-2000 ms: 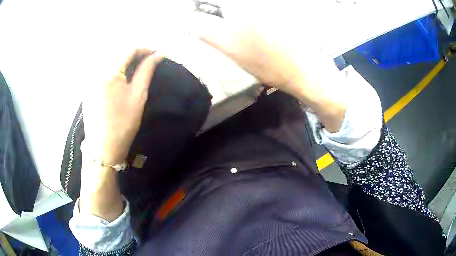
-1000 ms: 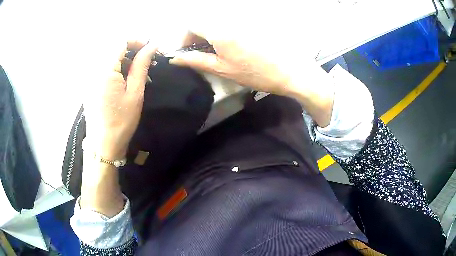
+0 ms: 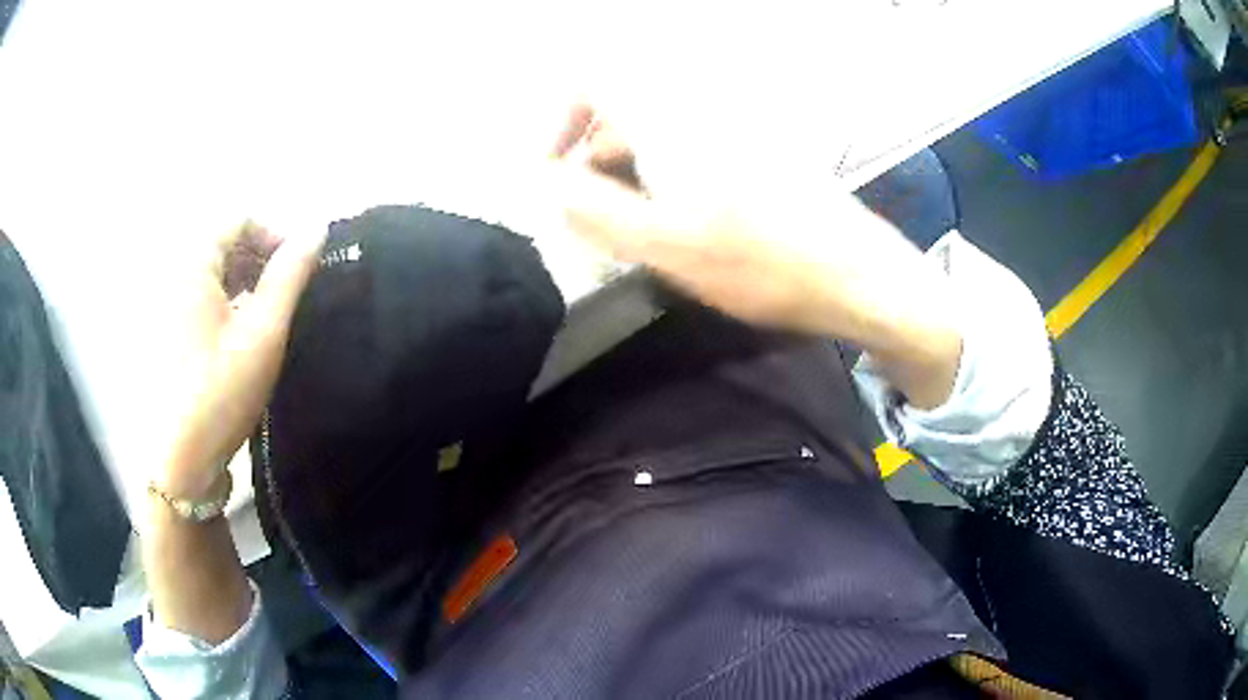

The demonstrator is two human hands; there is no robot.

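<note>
A black fabric bag panel [image 3: 411,315] with a rounded top edge lies at the table's near edge and over my lap. A small tan label [image 3: 449,457] shows low on it, and a short row of light zipper teeth [image 3: 341,253] at its upper left. My left hand [image 3: 253,308] is at the panel's left edge, thumb against or beside the fabric, fingers curled; the glare hides whether it grips. My right hand [image 3: 616,192] is above the table, right of the panel and apart from it, fingers curled and blurred. No tool can be made out in it.
The white table [image 3: 767,82] is overexposed. A long black piece [image 3: 55,451] lies at its left side. A dark apron with an orange-brown patch [image 3: 479,579] covers my lap. A blue container [image 3: 1095,110] stands beyond the table's right edge, near a yellow floor line [image 3: 1129,260].
The panel's rounded top shows uncovered and lower. My left hand has moved left and down with the panel's zippered side. My right hand has come away from the panel to the right.
</note>
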